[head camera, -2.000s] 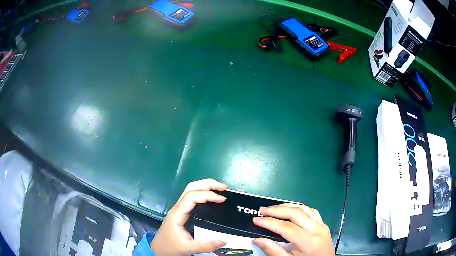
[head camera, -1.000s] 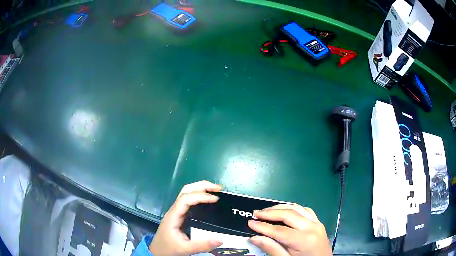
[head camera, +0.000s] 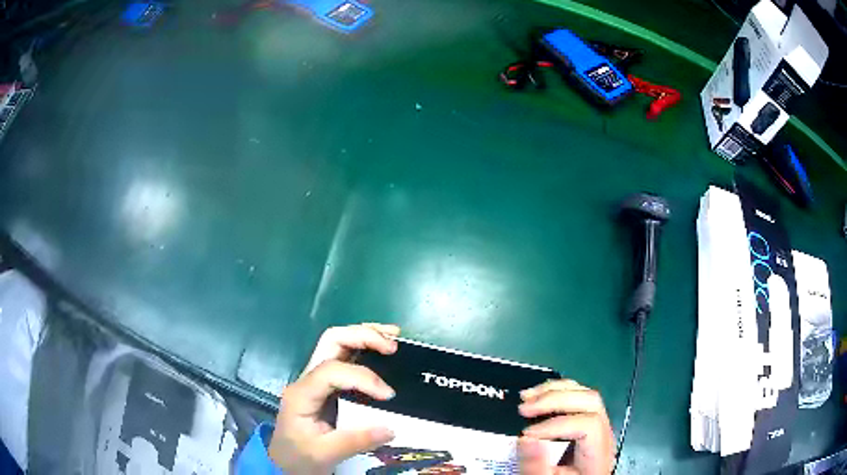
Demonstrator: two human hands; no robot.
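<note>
A retail carton is at the bottom centre, with a black end panel reading "TOPDON" and a white printed face below it, cut off by the picture's edge. My left hand grips its left end, fingers on the black panel and thumb on the white face. My right hand grips its right end, partly cut off by the bottom edge. A black barcode scanner lies on the mat right of the carton, with its cable running down.
Blue battery testers with red and black clamps lie along the far side. An open carton stands at the upper right. A flat carton stack lies at the right. Plastic-wrapped cartons are below the bench edge at left.
My right fingers have moved right, off the lettering, so "TOPDON" now shows whole. The carton sits slightly further left and more of its black panel shows. The view has shifted a little.
</note>
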